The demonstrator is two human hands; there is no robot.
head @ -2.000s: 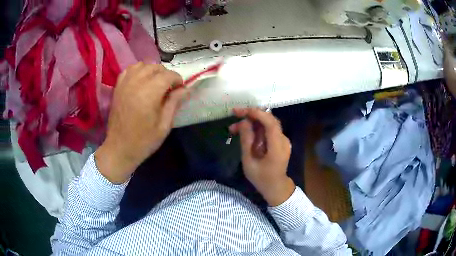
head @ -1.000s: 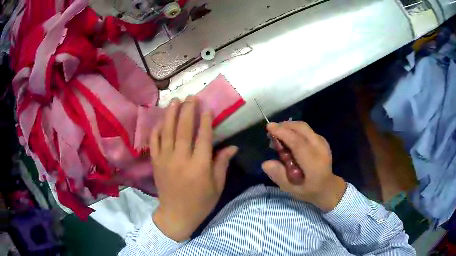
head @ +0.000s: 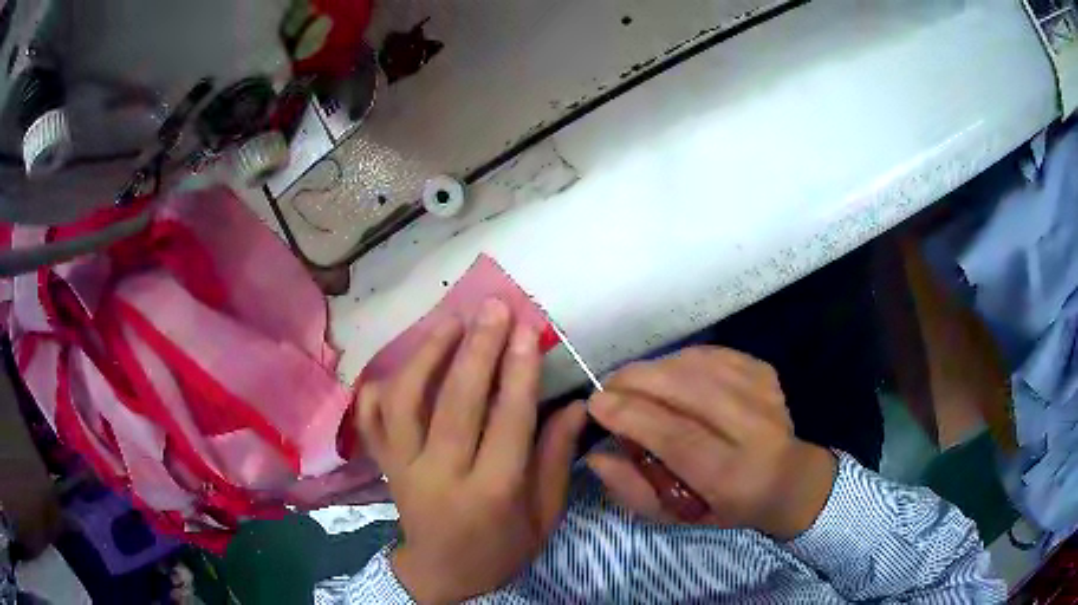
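A pink strip with a red edge (head: 488,284) lies on the near edge of the white machine bed. My left hand (head: 467,437) lies flat on it, fingers spread, pressing it down. My right hand (head: 709,443) grips an awl (head: 671,490) by its dark red-brown handle. The thin metal shaft points up and left, its tip at the red edge of the strip near my left fingertips. Whether the tip goes under the strip or only touches it, I cannot tell.
The red-and-pink heap of cut pieces (head: 189,366) lies to the left. A small white disc (head: 443,195) sits on the machine bed (head: 757,154) behind the strip. Blurred machine parts are at upper left. Light blue cut pieces (head: 1028,331) hang at the right, below bed level.
The awl has moved left from beside the strip to its red edge. My left hand stays spread on the strip, which it earlier held raised. The view has shifted, bringing machine parts in at upper left.
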